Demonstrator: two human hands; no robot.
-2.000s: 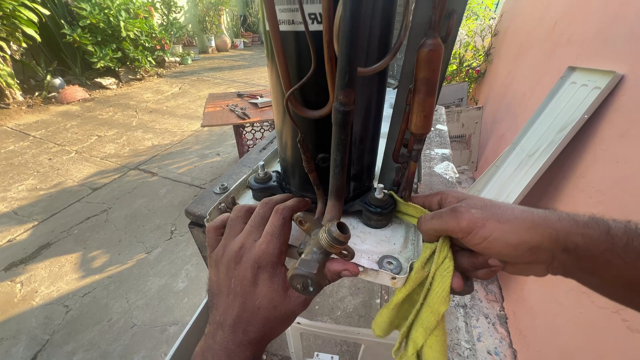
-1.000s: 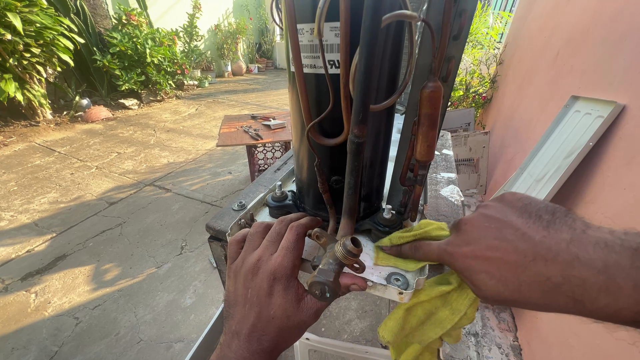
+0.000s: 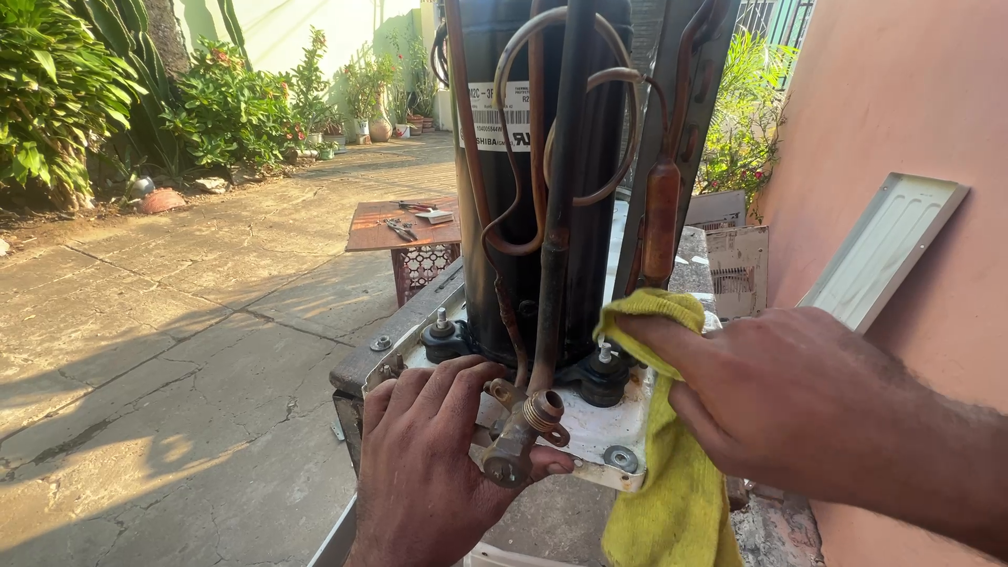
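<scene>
A black compressor (image 3: pixel 512 236) with copper pipes stands on a white metal base (image 3: pixel 591 425). My left hand (image 3: pixel 441 449) rests at the front edge of the base, its fingers behind a brass service valve (image 3: pixel 516 441) and its thumb under it; whether it grips the valve or the base edge is unclear. My right hand (image 3: pixel 756 378) holds a yellow cloth (image 3: pixel 669 488), draped over its fingers and hanging down. The fingertips under the cloth are beside the bolt of the right rubber mounting foot (image 3: pixel 604 378). A copper filter drier (image 3: pixel 661 220) is just above the cloth.
A small brown table (image 3: pixel 370 228) with pliers (image 3: pixel 402 229) stands behind on the left. The base lies on a worn ledge (image 3: pixel 354 366). A white metal panel (image 3: pixel 886 244) leans on the pink wall (image 3: pixel 858 118) at the right. Potted plants line the back.
My right hand with the yellow cloth has moved up from the base's front right corner to beside the mounting bolt. My left hand stays by the valve.
</scene>
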